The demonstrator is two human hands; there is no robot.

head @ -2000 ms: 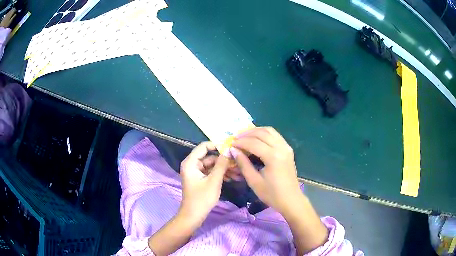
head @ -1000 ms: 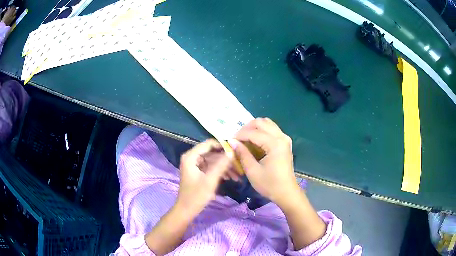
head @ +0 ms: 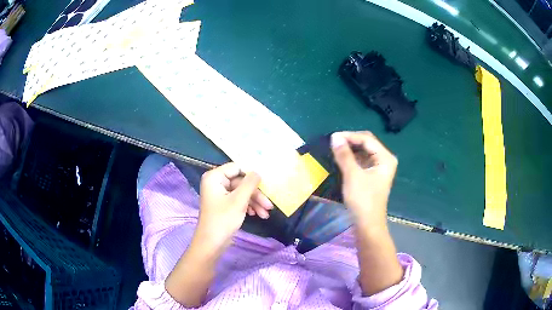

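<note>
My left hand (head: pixel 227 197) pinches the left edge of the white adhesive sheet (head: pixel 221 109) near its end. The sheet runs diagonally across the green bench, and its near end shows bare yellow backing (head: pixel 312 172) over the bench edge. My right hand (head: pixel 366 172) is to the right of this end, with thumb and fingers closed on a dark strip (head: pixel 319 147). The strip reaches from the sheet's right edge to my fingertips; whether it still touches the sheet is unclear. A black plastic housing (head: pixel 378 91) lies on the bench further right.
More white sheets (head: pixel 103 51) overlap at the upper left, beside black round pads (head: pixel 72 15). A second black part (head: pixel 451 45) and a long yellow strip (head: pixel 494 151) lie at the right. Dark crates (head: pixel 78 266) stand at lower left. Another person's hand (head: pixel 11 18) shows at the far upper left.
My right hand has moved right, away from my left hand, with the dark strip now stretched out from its fingers. The sheet's yellow end is uncovered and the sheet has shifted slightly.
</note>
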